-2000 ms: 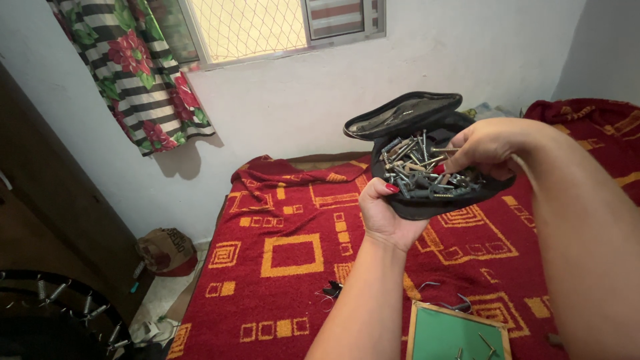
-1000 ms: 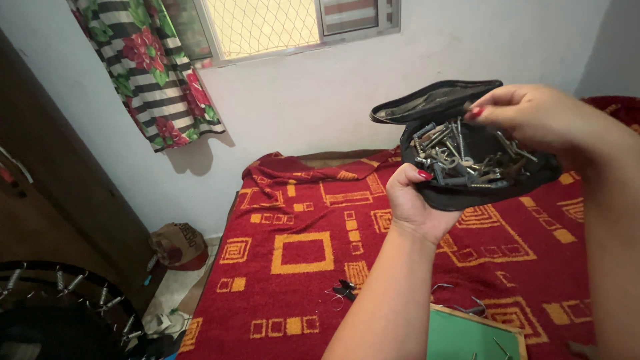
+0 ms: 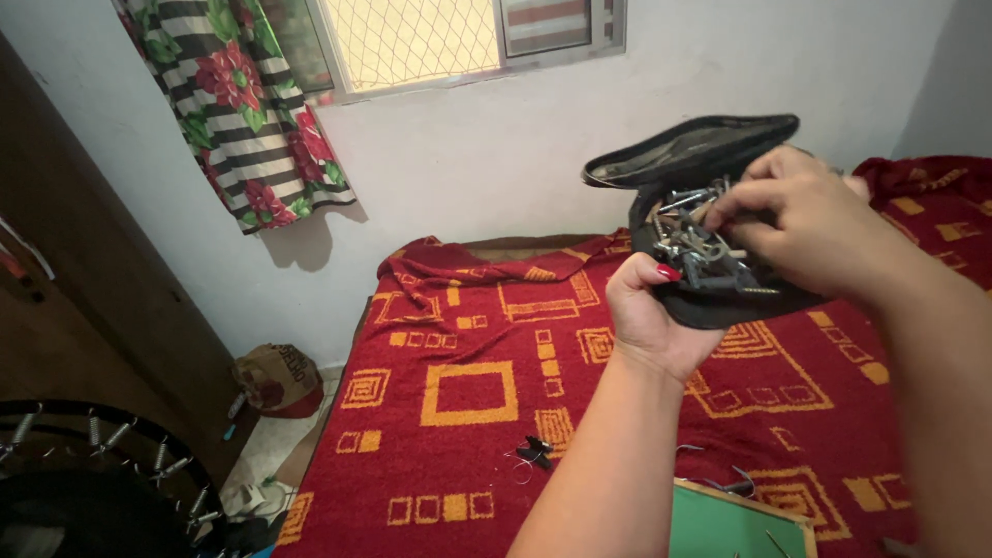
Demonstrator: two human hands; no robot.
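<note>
A black zippered case [image 3: 697, 310], its lid [image 3: 690, 151] flipped up, is full of metal screws, wall plugs and hooks [image 3: 697, 240]. From below and the left side my left hand [image 3: 655, 310] supports it, thumb with a red nail on the rim. My right hand [image 3: 798, 209] reaches into the case from the right, fingertips among the screws; whether it pinches one is hidden. Below, a green board with a wooden frame [image 3: 736, 523] lies on the bed, a few screws on it.
A red and orange patterned blanket [image 3: 465, 480] covers the bed. On it lie small black clips with thin wire [image 3: 535, 451]. At the left stand a mini trampoline with springs [image 3: 101, 434], a brown cabinet [image 3: 101, 310] and a bag [image 3: 279, 380] on the floor. A floral curtain [image 3: 232, 85] hangs beside the window.
My right hand was raised near the lid one second ago and is now down among the screws. My left hand still holds the case.
</note>
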